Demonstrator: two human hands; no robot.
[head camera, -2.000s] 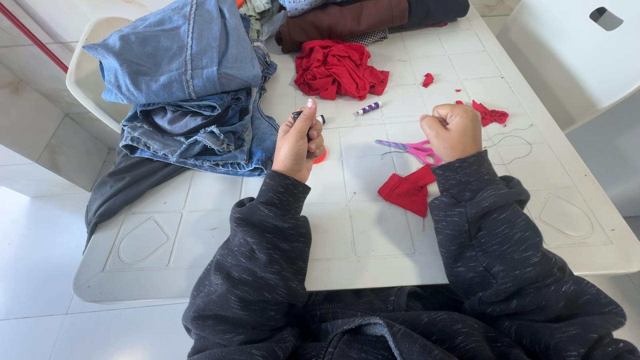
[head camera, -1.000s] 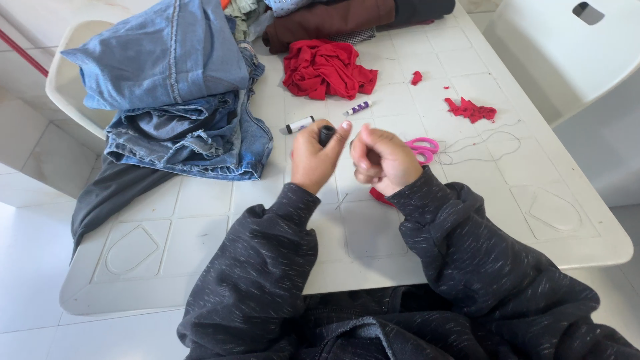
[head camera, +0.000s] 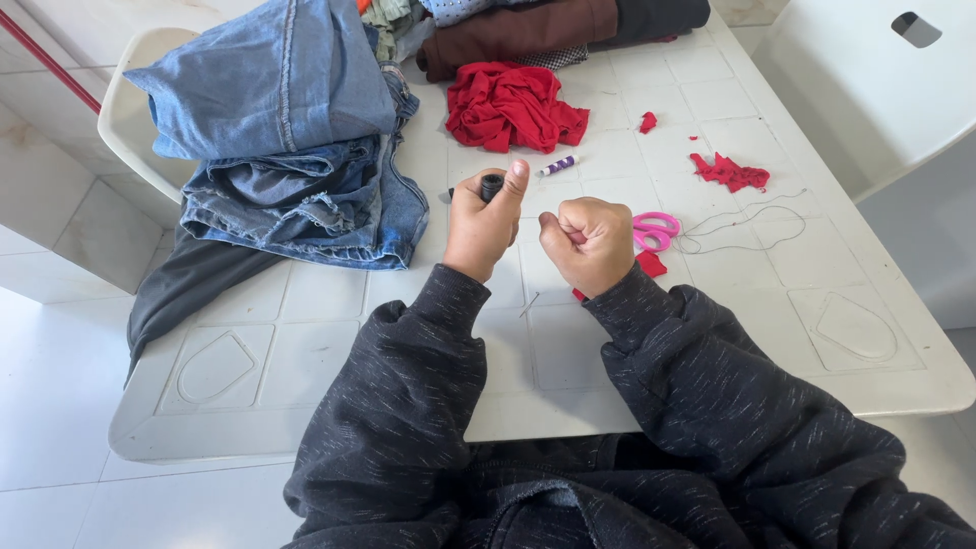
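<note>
My left hand (head camera: 485, 221) is closed around a small black cylinder (head camera: 492, 184), whose round end shows beside the raised thumb; what the cylinder is cannot be told. To its right, my right hand (head camera: 589, 238) is curled into a fist, and nothing can be seen in it. Pink-handled scissors (head camera: 656, 231) lie just right of that fist, their blades hidden. A red fabric piece (head camera: 651, 264) lies partly under the right wrist. Beyond the hands is a purple-and-white tube (head camera: 559, 165). A thin metal pin or needle (head camera: 529, 305) lies between the forearms.
Folded denim (head camera: 305, 206) lies at the table's left. A crumpled red cloth (head camera: 511, 107) and a rolled brown fabric (head camera: 518, 34) are at the back. Red scraps (head camera: 730, 172) and loose dark thread (head camera: 785, 221) lie on the right of the white plastic table (head camera: 305, 366). White chairs (head camera: 862, 84) flank it.
My right hand has moved left from beside the scissors, close to my left hand. The left hand still holds the black cylinder.
</note>
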